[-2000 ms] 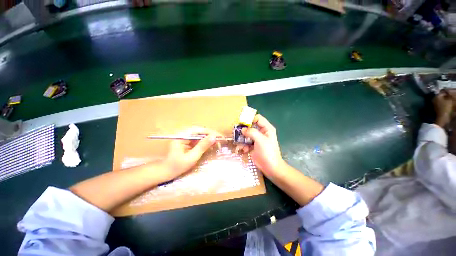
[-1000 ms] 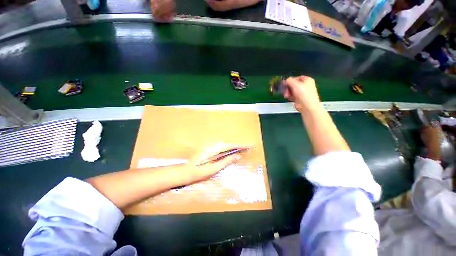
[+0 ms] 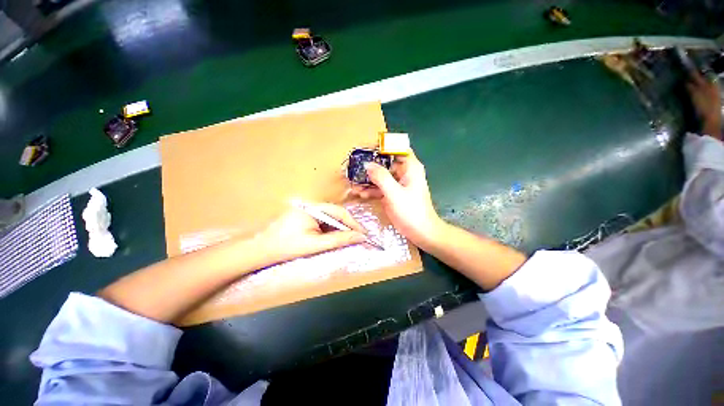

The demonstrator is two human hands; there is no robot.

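My right hand (image 3: 409,198) holds a black device unit (image 3: 361,164) over the right part of the cardboard sheet (image 3: 238,170). Its thumb lies on the open housing. A yellow and white battery (image 3: 394,143) sits at the unit's upper right, by my fingers. My left hand (image 3: 298,230) holds the tweezers (image 3: 324,216) like a pen. Their tips point down right onto the shiny clear sheet (image 3: 317,270) with pale dots. Glare hides whether the tips hold a piece.
The green conveyor belt (image 3: 230,75) beyond the pale rail (image 3: 317,99) carries several units. A spare dotted sheet (image 3: 38,242) and a crumpled tissue (image 3: 98,222) lie at left. Another person's arm (image 3: 702,151) shows at far right.
My right hand has come back from over the belt to the cardboard with a unit in it. My left hand's tweezers now point down onto the clear sheet. The view has shifted.
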